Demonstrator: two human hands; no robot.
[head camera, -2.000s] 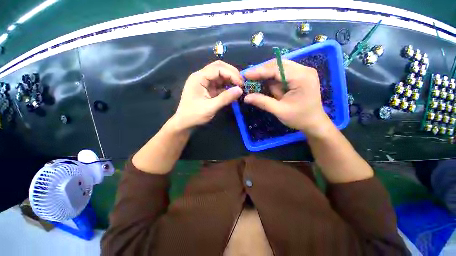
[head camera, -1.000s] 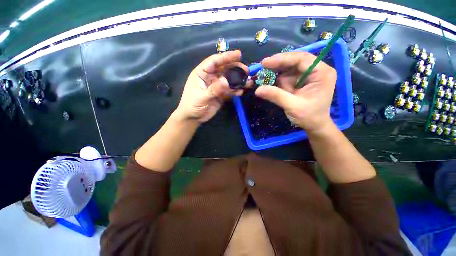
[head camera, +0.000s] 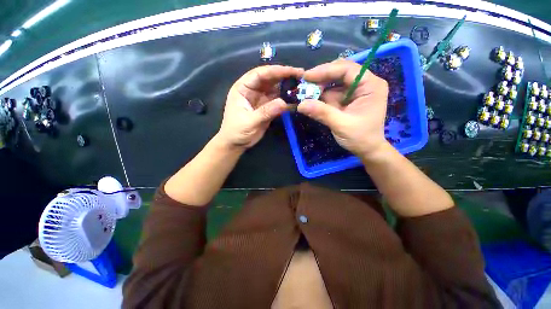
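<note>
My left hand (head camera: 251, 108) holds a round black plastic housing (head camera: 290, 90) between thumb and fingers. My right hand (head camera: 353, 108) holds a small round circuit board (head camera: 309, 92) with a pale face between thumb and forefinger, at the right edge of the housing. Whether the two are joined cannot be told. A thin green strip (head camera: 374, 51) also sits in my right hand and points up and to the right. Both hands are above the left part of a blue plastic tray (head camera: 422, 99) with many small black parts in it.
Metal-topped boards (head camera: 498, 105) and a PCB panel (head camera: 536, 121) lie at the right. A few more boards (head camera: 314, 39) lie behind the hands. Black housings (head camera: 42, 108) are heaped at far left. A white fan (head camera: 78, 226) stands front left. A white-edged conveyor (head camera: 241, 17) runs behind.
The housing and the board were apart one second ago and now meet or overlap. The board shows a pale face instead of a green one. The strip now points more upright.
</note>
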